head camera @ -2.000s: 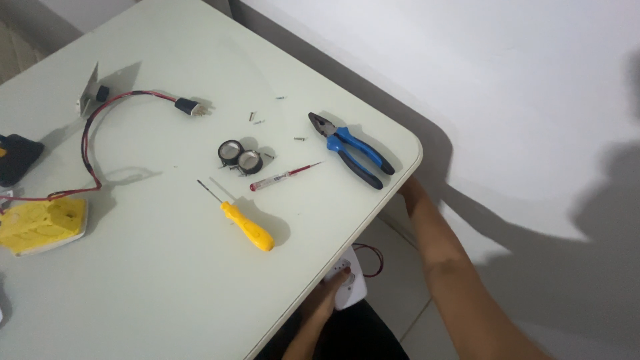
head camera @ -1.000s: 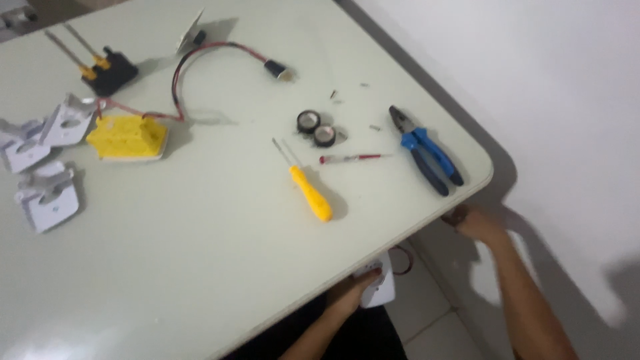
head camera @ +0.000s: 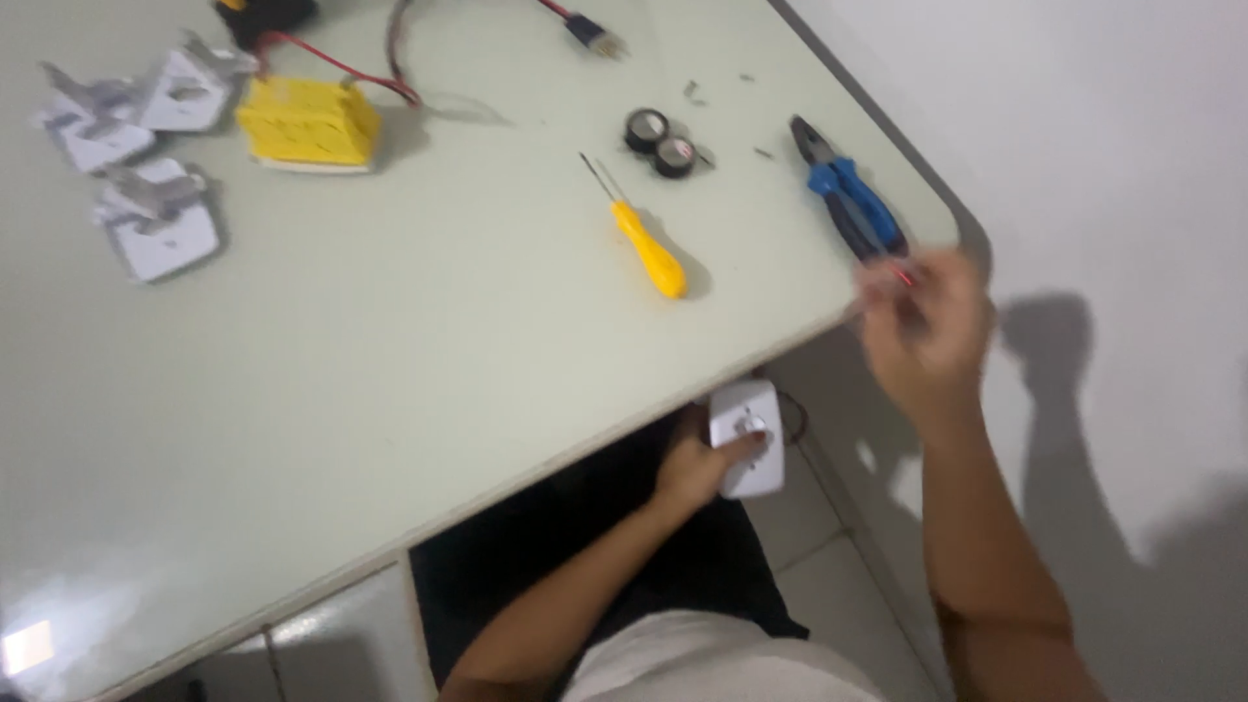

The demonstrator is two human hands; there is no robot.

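My left hand [head camera: 697, 468] grips a white electrical socket plate [head camera: 749, 468] below the table's edge, its thumb on the front face; a dark wire loops out at the plate's right. My right hand [head camera: 931, 312], blurred, is over the table's corner with its fingers closed on a small red screwdriver [head camera: 905, 277]. Just beyond those fingers lie blue-and-black combination pliers [head camera: 858, 200]. Left of the pliers is a yellow-handled screwdriver [head camera: 648, 249]. Two black rolls of tape [head camera: 673, 156] lie side by side behind it.
White socket plates [head camera: 166, 234] lie at the left beside a yellow box-shaped part [head camera: 310, 125]. A dark plug [head camera: 590, 34] on a red and black cable lies at the back. Small metal bits [head camera: 763, 153] are near the pliers. A white wall [head camera: 1121, 195] stands at the right.
My right hand has risen from beside the table's edge to over its corner. The small red screwdriver that lay by the tape rolls is now in its fingers. My left hand still holds the plate.
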